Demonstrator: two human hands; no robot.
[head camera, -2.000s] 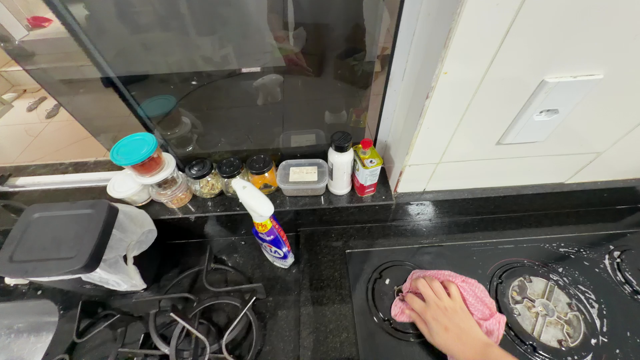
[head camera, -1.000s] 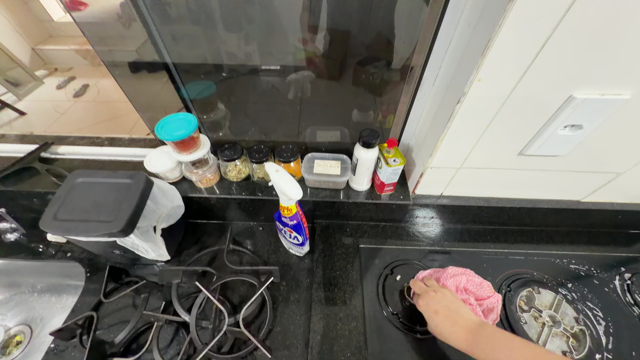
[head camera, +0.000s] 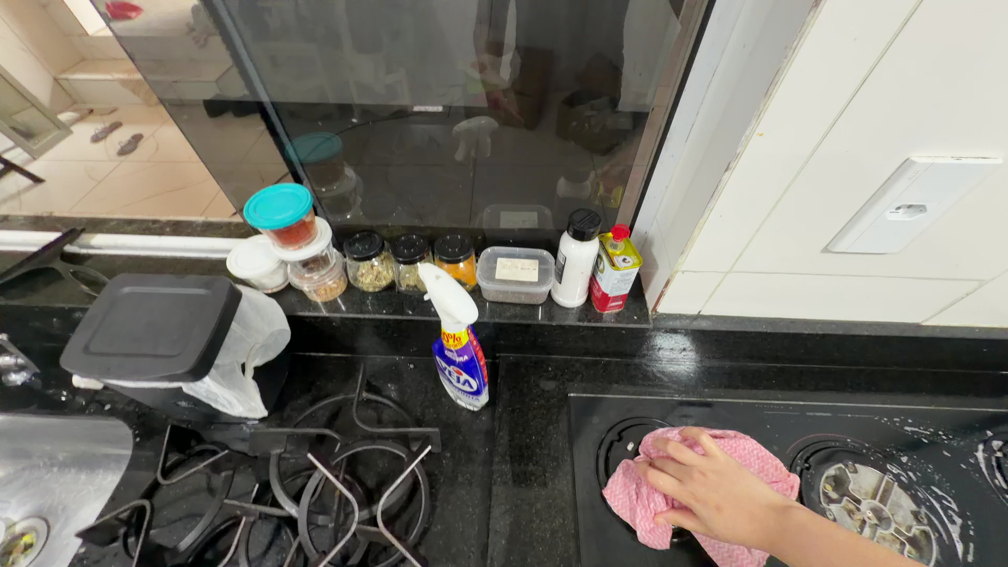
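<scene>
A pink patterned cloth lies bunched under my right hand, whose fingers grip it over the left burner opening of the black cooktop. To the right of the hand is a round metal burner, with white suds or droplets around it. My left hand is out of view. A spray bottle of Veja cleaner with a white trigger head stands upright on the black stone counter, left of the cooktop. Removed pan grates rest on the counter further left.
A black bin with a plastic liner stands at the left, above a steel sink. Along the window ledge stand spice jars, stacked tubs, a plastic box, a white bottle and a tin. A wall socket is at right.
The cloth under my right hand has spread further left and toward me over the left burner opening, and now covers part of it. The view has shifted somewhat left.
</scene>
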